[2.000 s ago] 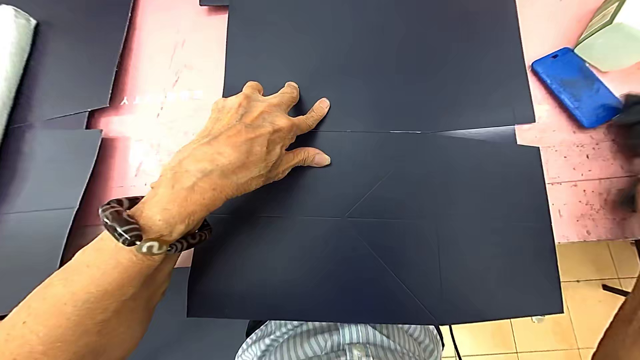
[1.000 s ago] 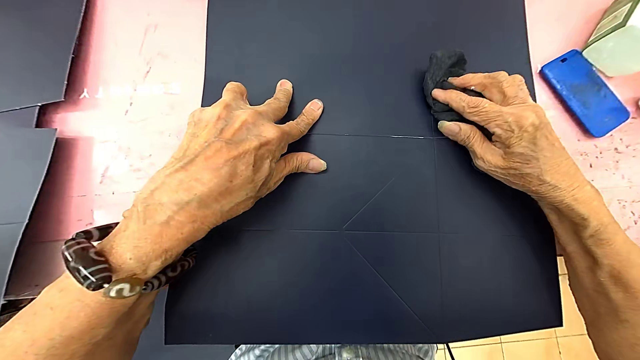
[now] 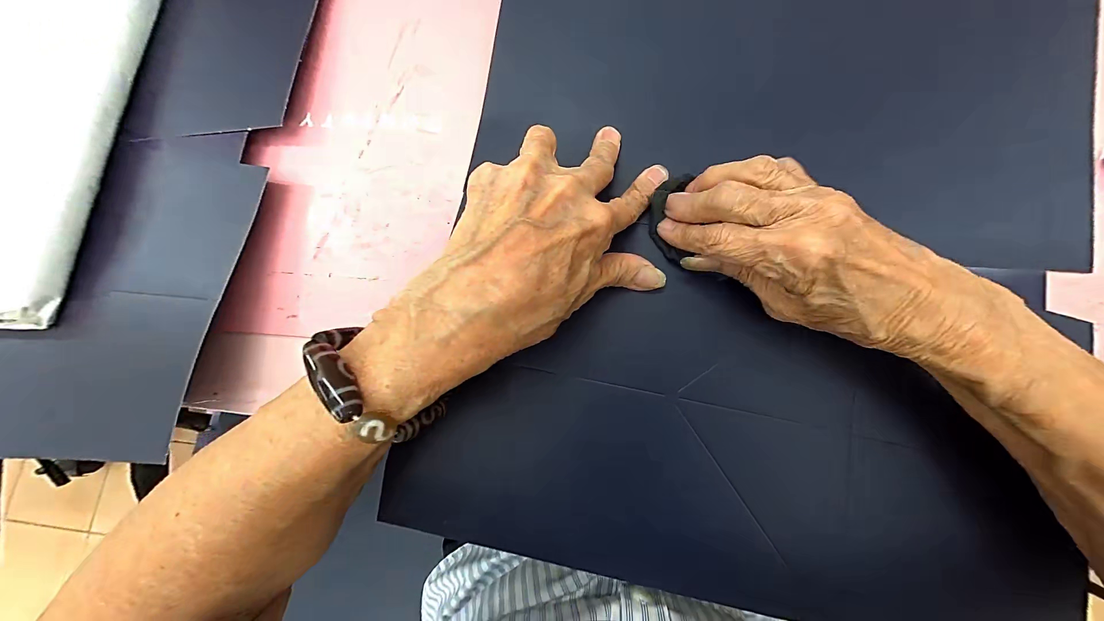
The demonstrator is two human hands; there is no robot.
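Note:
A large dark blue creased sheet [image 3: 776, 86], card or thin board, lies flat before me and overhangs the near table edge. Straight and diagonal crease lines mark its lower part. My left hand [image 3: 552, 224] is laid on the sheet with fingers spread, holding nothing; a bead bracelet is on that wrist. My right hand [image 3: 776, 233] grips a wadded dark cloth [image 3: 668, 220] and presses it on the sheet, close beside the left index finger and thumb. The fingers hide much of the cloth.
More dark blue sheets [image 3: 181, 224] lie at the left, with a white wrapped roll or bundle [image 3: 78, 147] on top. Between the stacks shows the pink tabletop [image 3: 379, 172], which bears marks and lettering. Tiled floor [image 3: 52, 526] is visible at the lower left.
My right hand came in from the right edge and was on the right part of the sheet; it has moved left with the cloth, up to my left hand. The view has shifted left.

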